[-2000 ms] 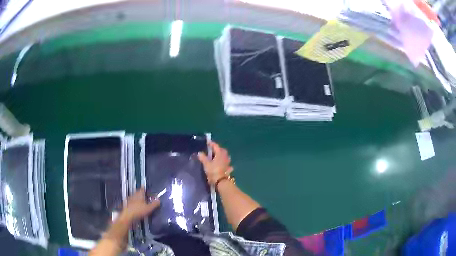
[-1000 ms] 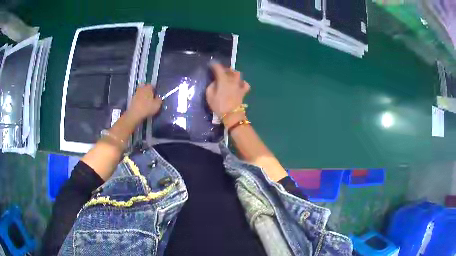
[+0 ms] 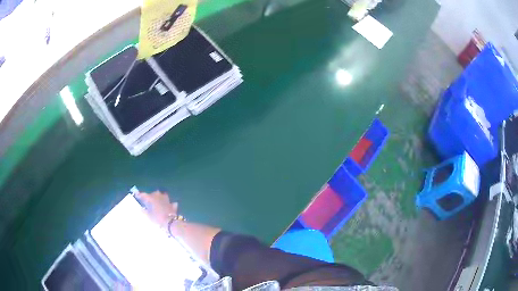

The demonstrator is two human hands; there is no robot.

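A tablet (image 3: 139, 244) lies on the green bench at the lower left, its screen glowing white. My right hand (image 3: 157, 206) is at the tablet's upper right corner, fingers at its edge; whether it grips is hard to tell in the glare. My left hand is not in view. Another tablet (image 3: 76, 274) with a dark screen and pale rims lies beside it at the bottom left, cut off by the picture's edge. Two stacks of dark tablets in white sleeves, a left one (image 3: 133, 94) and a right one (image 3: 193, 61), stand side by side at the back.
A yellow card (image 3: 164, 25) hangs over the stacks from the white shelf (image 3: 34, 42). Blue bins (image 3: 355, 196) with red contents stand along the bench's edge. A blue stool (image 3: 451, 185) and a large blue bin (image 3: 474, 105) stand on the floor at the right. A white paper (image 3: 372, 31) lies at the back.
The view has turned to the right. The tablet's screen has gone from black to glowing white. My right hand has moved to its upper corner. My left hand has gone out of view.
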